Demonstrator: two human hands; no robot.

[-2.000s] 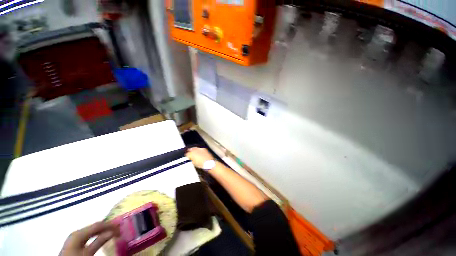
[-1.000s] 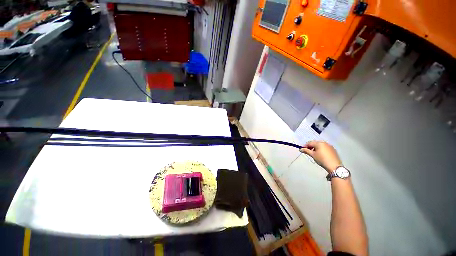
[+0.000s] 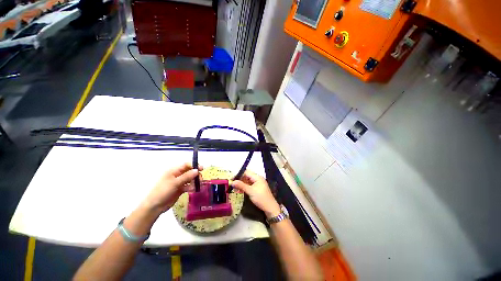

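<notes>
A black strap is bent into a loop above the table, its two ends down at a magenta box. My left hand holds one end at the box's left side. My right hand holds the other end at the box's right side, near the dark slot. The box sits on a round cream speckled disc. More black straps lie across the white table behind the loop. A dark pad is partly hidden by my right hand.
The white table carries these things. A long wooden tray with black straps stands low at its right edge. Beyond it is a pale machine wall with an orange control box. A dark red cabinet stands behind.
My right hand has come from beside the machine wall to the box. My left hand has come back into view. The strap held out straight is now bent into a loop.
</notes>
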